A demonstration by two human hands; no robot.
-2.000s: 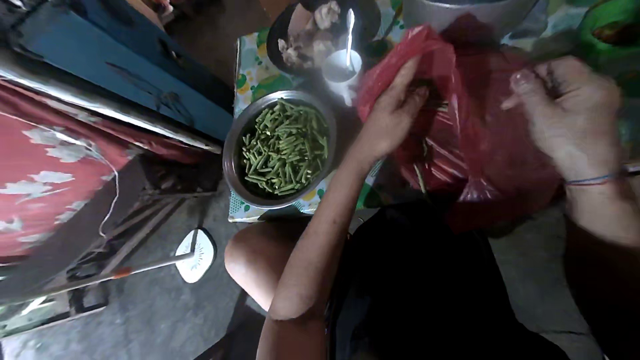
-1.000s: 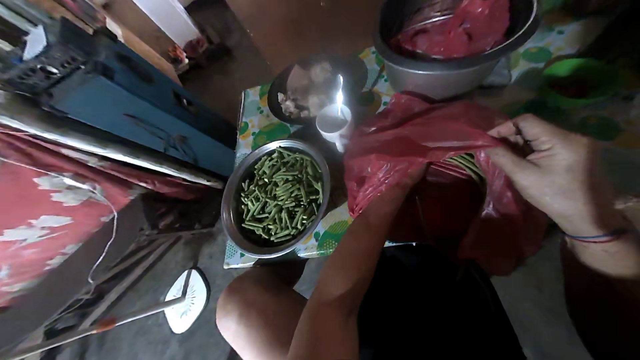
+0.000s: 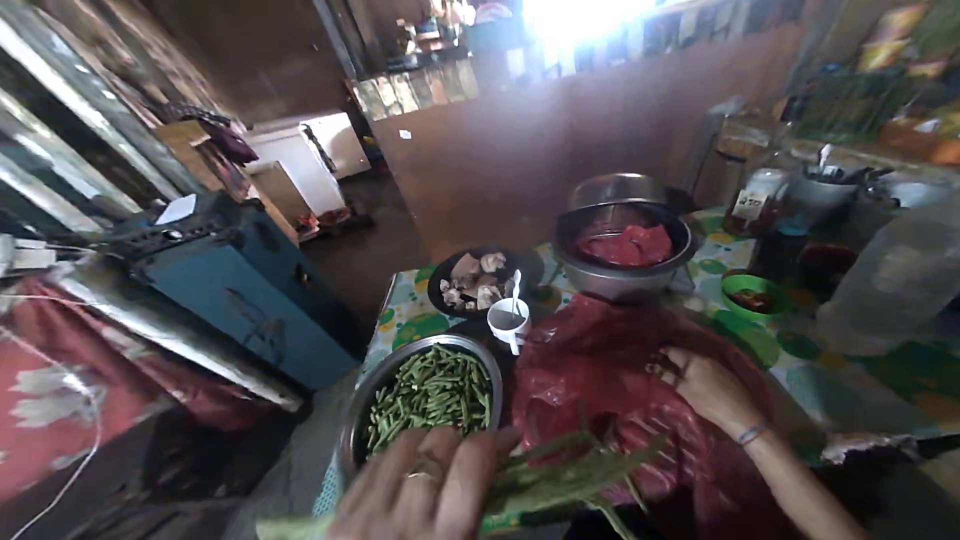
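My left hand (image 3: 427, 487), a ring on one finger, is closed around a blurred bunch of long green beans (image 3: 555, 480) in front of the bowl. My right hand (image 3: 697, 382) rests on the red plastic bag (image 3: 600, 360), its fingers at the bag's crumpled film; whether they pinch it is hard to tell. Cut green beans (image 3: 439, 390) fill the round metal bowl (image 3: 493, 367) at the left of the bag. Behind it are a white cup (image 3: 508, 319) with a spoon and a dark dish (image 3: 442, 300) of pale meat pieces.
A large metal pot (image 3: 615, 281) holding red plastic stands behind the bag. Right of it are a green bowl (image 3: 772, 300), a bottle (image 3: 750, 199) and a container of utensils (image 3: 821, 195). A blue cabinet (image 3: 217, 292) stands at the left, past the edge of the patterned tablecloth (image 3: 397, 307).
My left hand has come out from the red bag and now holds long green beans near the bowl. My right hand stays at the bag. The view has tilted up.
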